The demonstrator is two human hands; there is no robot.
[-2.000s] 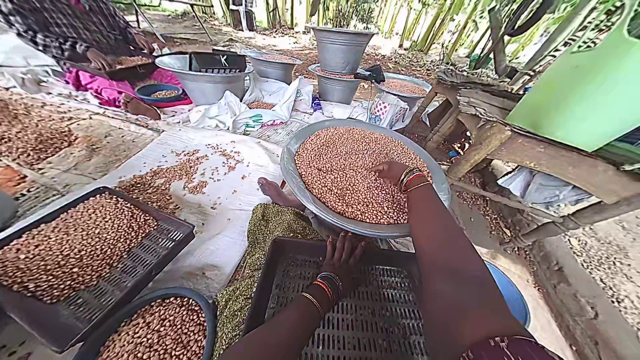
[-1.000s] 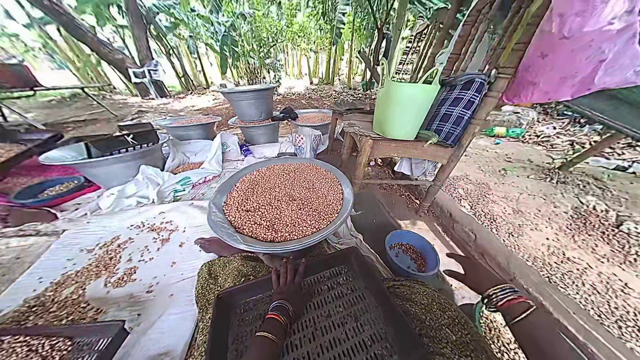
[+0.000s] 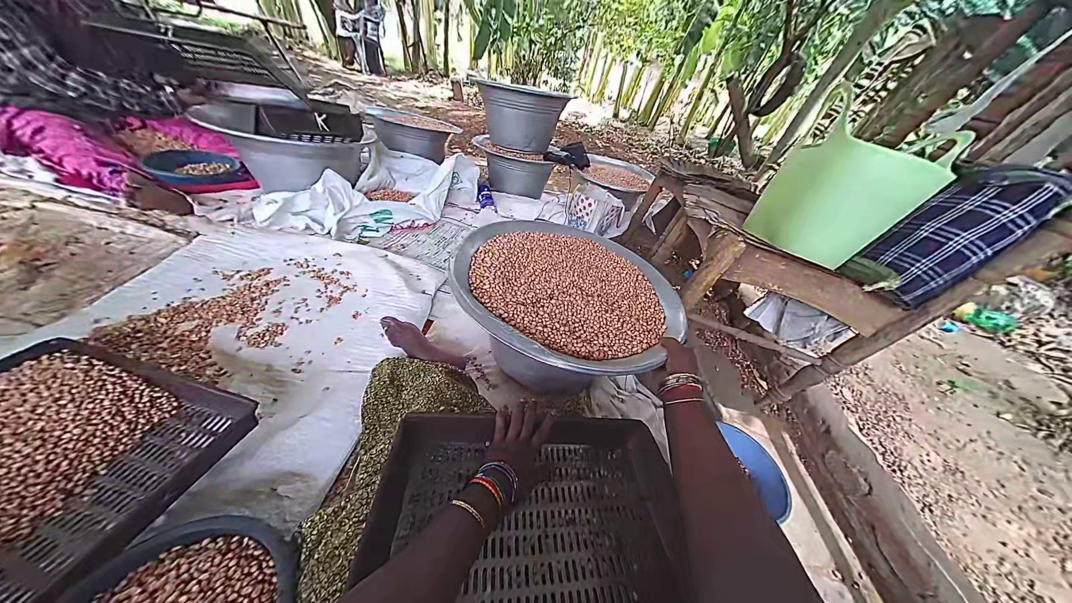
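My left hand (image 3: 517,448) lies with fingers spread on the far part of a dark slotted plastic crate (image 3: 578,536) on my lap, which holds nothing. Just beyond it, a wide metal basin (image 3: 544,368) stands heaped with reddish-brown nuts or seeds (image 3: 569,293). My right hand (image 3: 677,356) is at the basin's near right rim; its fingers are partly hidden, so its grip is unclear. Bangles circle both wrists. At lower left, another slotted crate (image 3: 201,452) holds more of the nuts or seeds, beside a dark tub (image 3: 289,553) of them.
A white sheet (image 3: 310,402) bears scattered nuts or seeds. A blue bowl (image 3: 758,473) sits beyond my right forearm. At right, a wooden bench (image 3: 816,289) carries a green tub (image 3: 846,193) and checked cloth (image 3: 971,226). Several metal basins (image 3: 523,117) stand behind. Another person (image 3: 75,75) sits upper left.
My right hand was in the basin's contents, then out at the right near the blue bowl, and is now at the basin's rim. My left hand stays on the crate. The view has swung right and back.
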